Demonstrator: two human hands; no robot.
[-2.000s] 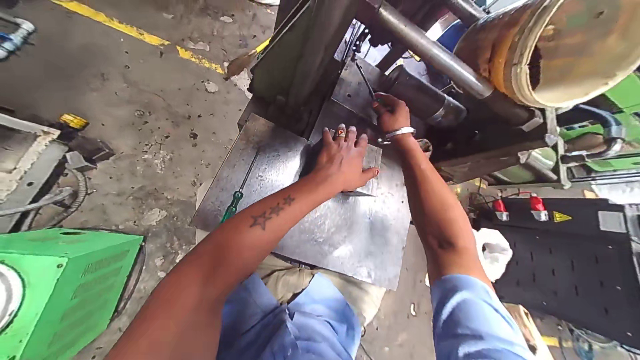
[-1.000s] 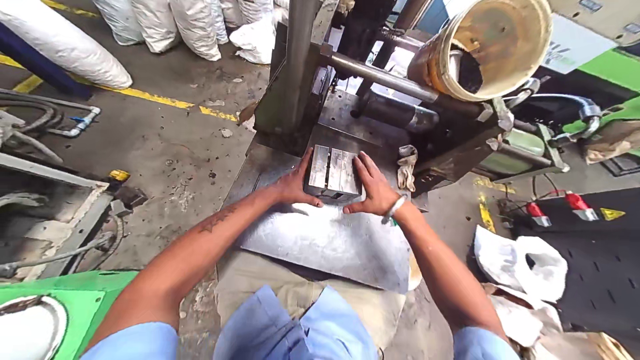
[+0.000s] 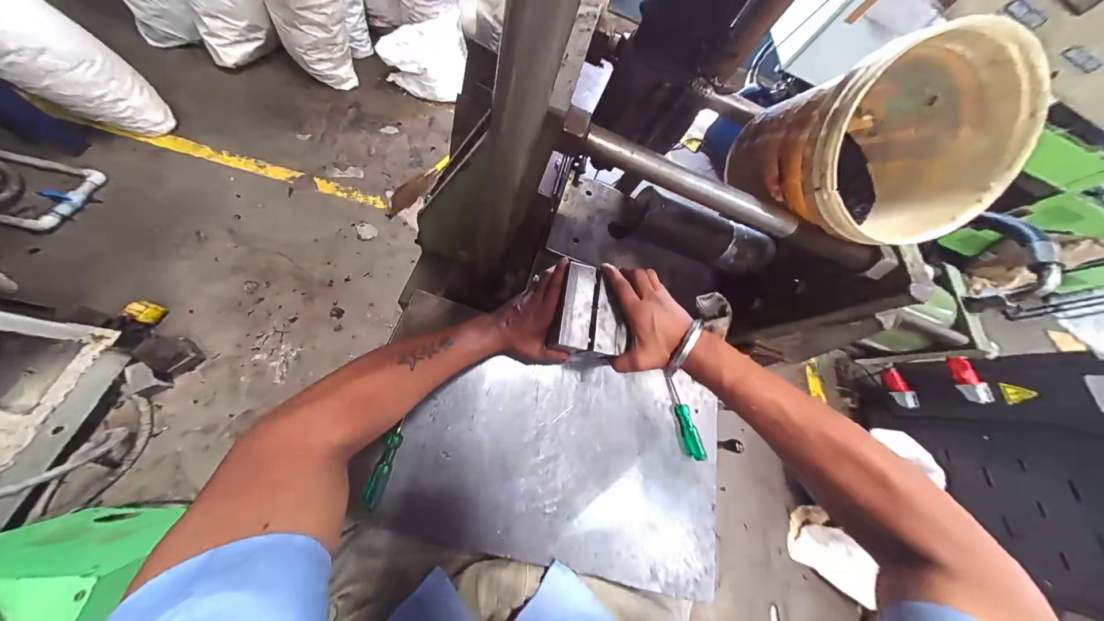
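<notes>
A steel block (image 3: pixel 580 310) with a dark lengthwise gap stands at the back of a bare sheet-metal plate (image 3: pixel 552 457). My left hand (image 3: pixel 533 317) presses against its left side, and my right hand (image 3: pixel 647 317) grips its right side, thumbs near the front edge. One green-handled screwdriver (image 3: pixel 688 431) lies on the plate below my right wrist. Another green-handled screwdriver (image 3: pixel 381 470) lies at the plate's left edge, partly hidden by my left forearm. The underside of the block is hidden.
Behind the block are a machine's steel column (image 3: pixel 526 129), a horizontal rod (image 3: pixel 690 181) and a dark cylinder (image 3: pixel 699 228). A stained plastic bucket (image 3: pixel 940 129) rests tilted at upper right. A crumpled cloth (image 3: pixel 714 312) lies by my right wrist. White sacks (image 3: pixel 310 34) stand at back left.
Two seconds ago my left hand lay flat and my right hand held a thin tool farther back. Both hands now hold the block's sides, and the right hand has let the tool go.
</notes>
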